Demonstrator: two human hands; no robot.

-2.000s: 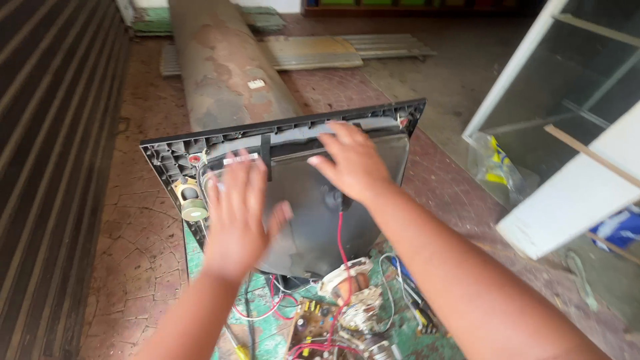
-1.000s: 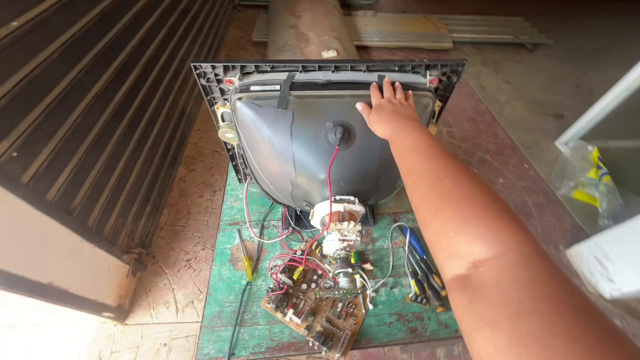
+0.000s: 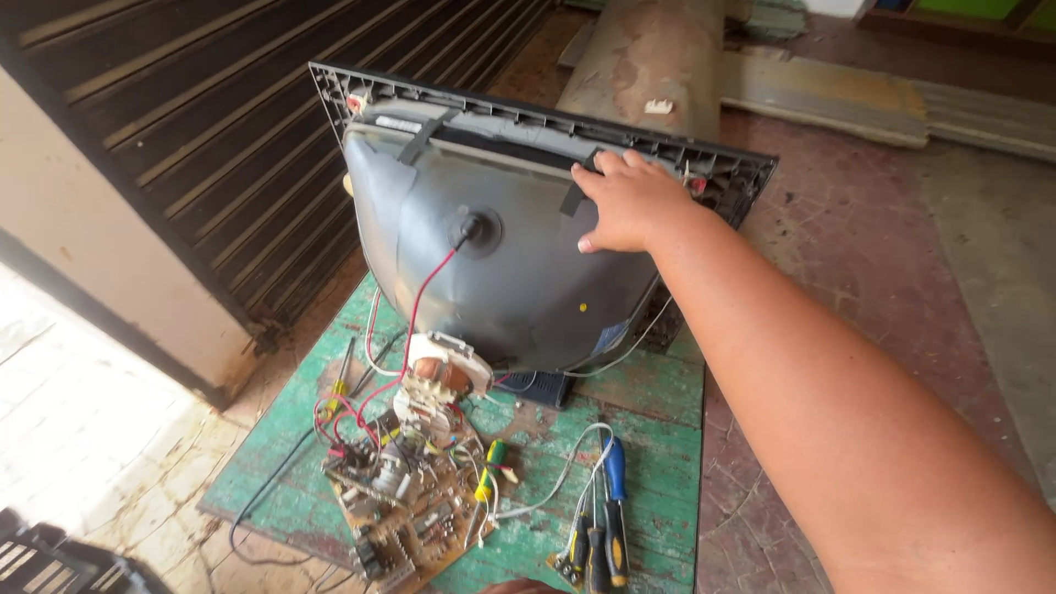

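My right hand (image 3: 631, 202) lies with spread fingers on the upper right of a cathode-ray picture tube (image 3: 520, 272), fingertips at the black tape near its rim. The tube sits in a black plastic television front frame (image 3: 536, 115) that stands on a green-painted wooden table (image 3: 652, 462). A red wire runs from the tube's rubber anode cap (image 3: 472, 229) down past the deflection yoke (image 3: 445, 371). Below is a circuit board (image 3: 412, 520) crowded with parts and wires. My left hand is out of view; a bit of skin shows at the bottom edge, which I cannot identify.
Several screwdrivers (image 3: 615, 528) lie right of the board; a green-and-yellow screwdriver (image 3: 491, 474) rests at its edge. Another yellow-handled screwdriver (image 3: 334, 400) lies left. Behind stand a large cylinder (image 3: 652, 58) and boards (image 3: 825, 99). A slatted shutter (image 3: 206, 99) is at left.
Two seconds ago both hands were in view over the tube; the left has since gone from view. The right hand remains at the tube's upper right. The view has shifted and tilted.
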